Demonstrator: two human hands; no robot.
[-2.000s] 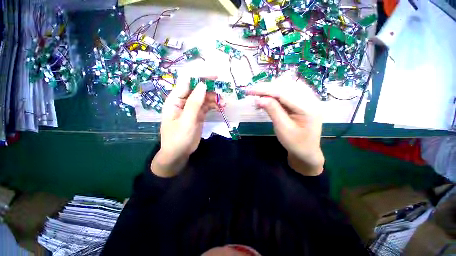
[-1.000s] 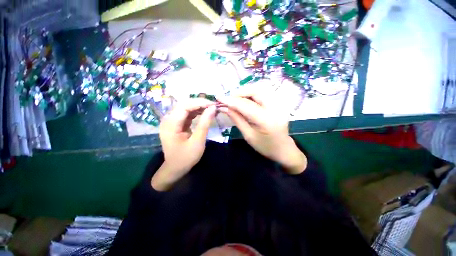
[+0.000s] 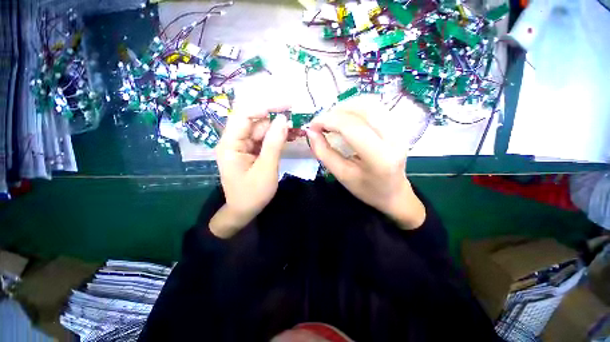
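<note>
My left hand (image 3: pixel 251 157) holds a small green circuit board (image 3: pixel 299 120) between thumb and fingers, just above the pale sheet near the bench's front edge. My right hand (image 3: pixel 358 153) is close to the board's right end, its thumb and index finger pinched together on something small, perhaps a plug or lead end, too small to tell. Short reddish leads show between the hands. A white paper slip (image 3: pixel 299 167) lies below the hands at the bench edge.
A smaller pile of wired boards (image 3: pixel 180 83) lies left, a larger pile (image 3: pixel 428 60) right. More boards lie in a clear tray (image 3: pixel 93 113) at far left. A loose board (image 3: pixel 305 59) lies ahead. A black cord (image 3: pixel 483 137) runs down at right. Cartons (image 3: pixel 515 260) stand below.
My right hand has moved left from beside the board to its end, close to my left hand. The dangling lead with a small board, seen earlier below the hands, is now mostly hidden.
</note>
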